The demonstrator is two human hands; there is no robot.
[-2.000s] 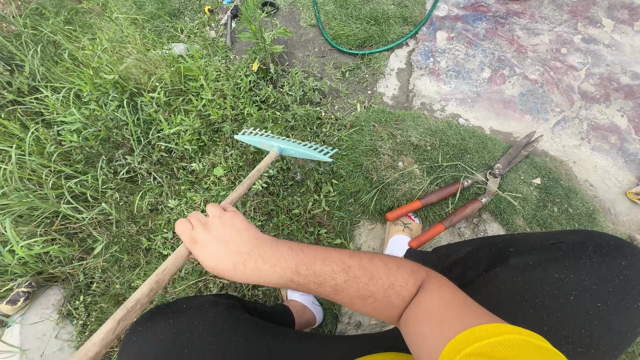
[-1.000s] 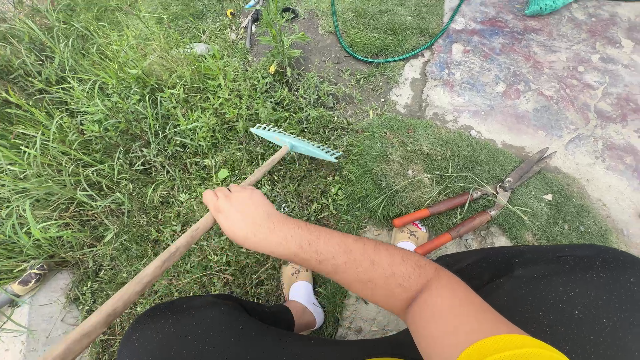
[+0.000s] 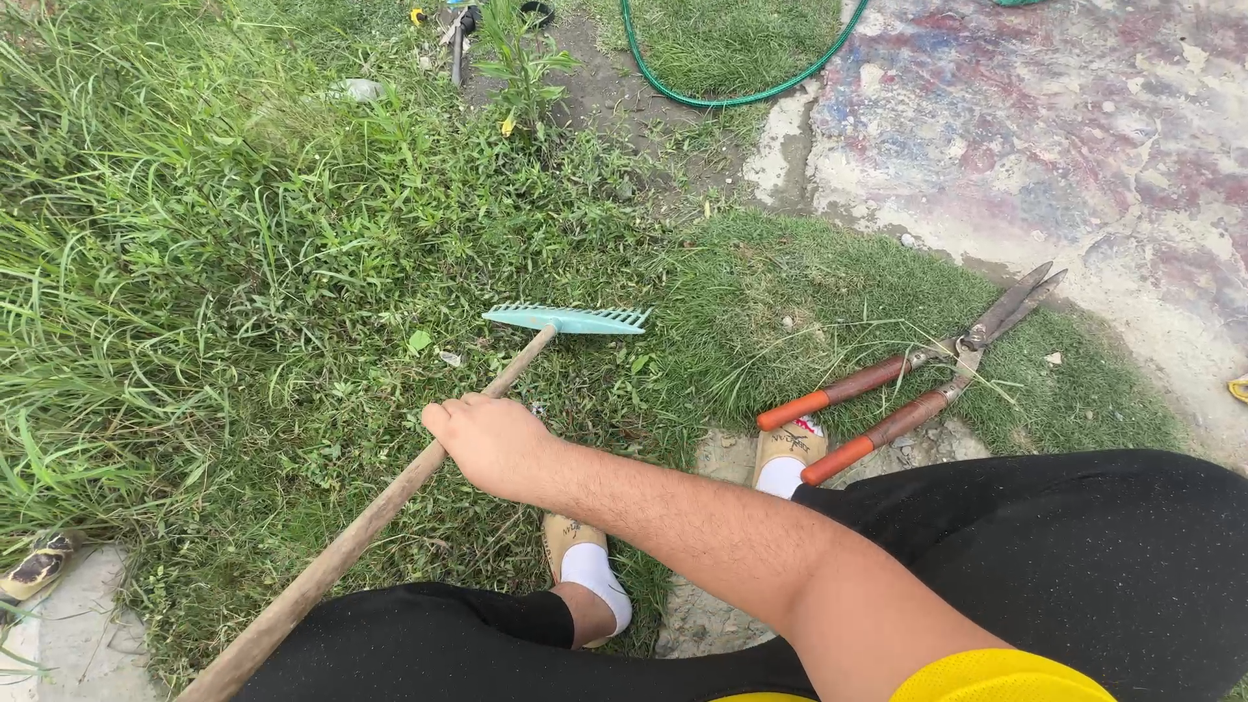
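My right hand [image 3: 499, 447], at the end of the arm coming from the lower right, is closed around the wooden handle [image 3: 361, 531] of a rake. The rake's light-blue toothed head [image 3: 570, 320] rests on cut grass beyond the hand. To the right lie hedge shears [image 3: 912, 385] with orange-tipped wooden handles and rusty blades pointing up and right; their blades are slightly apart and some grass stems lie across them. My left hand is out of view.
Tall grass [image 3: 117, 244] fills the left side. A green hose [image 3: 721, 101] curves at the top, beside a worn painted concrete slab [image 3: 1053, 146]. A dark-handled tool [image 3: 457, 49] lies at the top. My feet in tan slip-ons [image 3: 575, 541] are near the shears.
My right hand has drawn the rake toward me, its head now lower and closer to my feet. The hand stays closed on the handle. The shears have not plainly moved.
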